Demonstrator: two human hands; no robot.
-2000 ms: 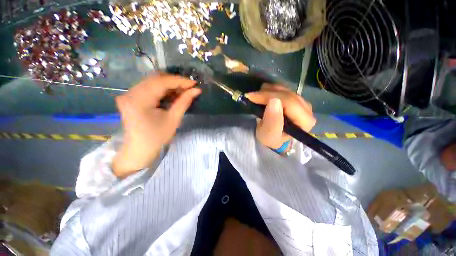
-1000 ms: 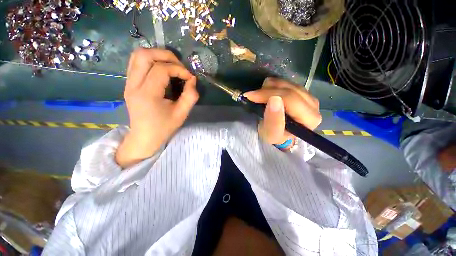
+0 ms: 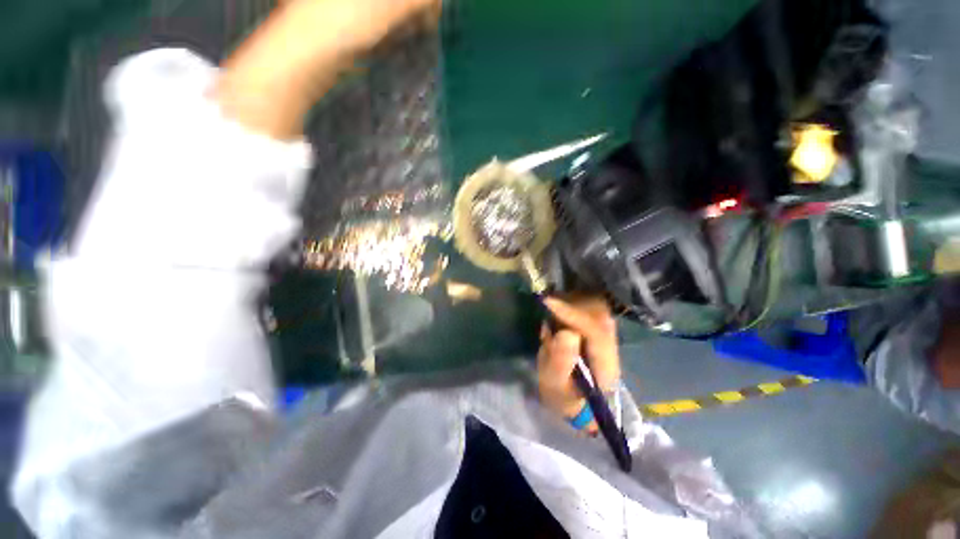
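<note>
My right hand (image 3: 577,353) holds the black soldering iron (image 3: 602,413). The iron's metal end points up to the lower rim of the tan ring (image 3: 459,218), which holds shiny metal wool (image 3: 501,219). My left arm reaches far forward at the upper left. Only part of my left hand (image 3: 353,32) shows, blurred and cut off by the top edge, so its fingers are hidden. The pile of white-gold parts (image 3: 384,255) lies on the mat left of the ring, with a small amber piece (image 3: 461,291) below it.
The blister tray (image 3: 384,137) lies behind the pile, partly under my left arm. The black fan (image 3: 658,258) stands right of the ring. Beyond it are black equipment with a red light (image 3: 723,206) and cables. Another person's sleeve (image 3: 914,358) is at the far right.
My left hand has moved from the work spot far forward and up. The iron's tip has moved to the ring. The view has shifted, showing more of the bench beyond.
</note>
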